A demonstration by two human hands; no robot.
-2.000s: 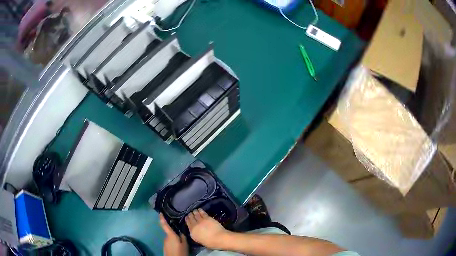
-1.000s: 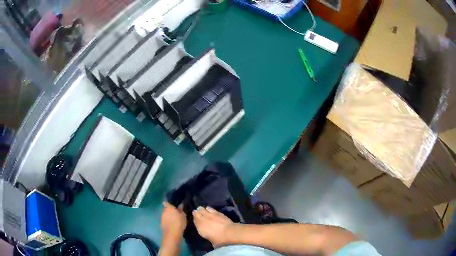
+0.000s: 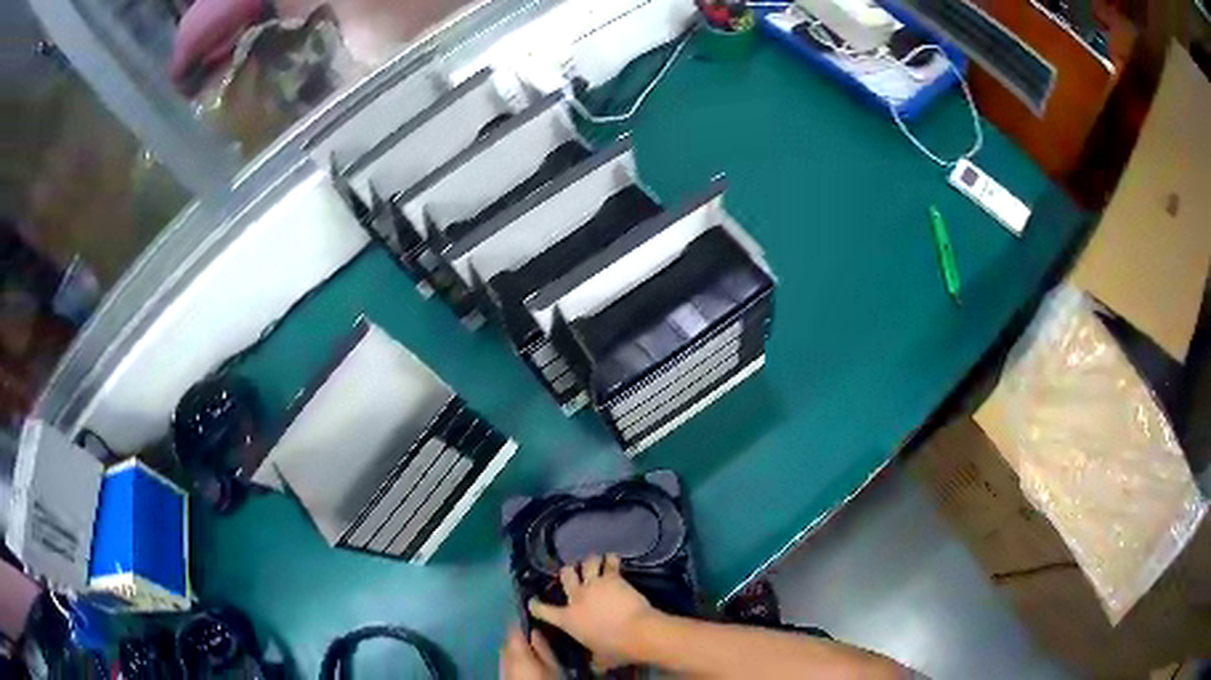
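Note:
A black blister tray point(image 3: 675, 502) lies at the bench's near edge, its moulded recesses facing up. My right hand point(image 3: 600, 614) lies on its lower part, fingers bent over a recess and thumb spread to the left. Nothing shows in that hand; the space under its palm is hidden. My left hand point(image 3: 527, 658) is at the tray's lower left side, with its fingers against the edge, and is cut off by the bottom of the picture. The tray's near end is hidden by my hands and arm.
Open box sleeves point(image 3: 691, 365) stand in a row at the back; another sleeve point(image 3: 365, 432) stands left. Black headphones point(image 3: 215, 432), a blue instrument point(image 3: 140, 531) and a black loop point(image 3: 385, 638) lie left. A green pen point(image 3: 944, 253), power strip point(image 3: 989, 195) and wrapped carton point(image 3: 1096, 445) are right.
The view has turned, so the bench things sit further right. The tray, dark and blurred a second ago, now shows its recesses clearly. Both hands remain at it.

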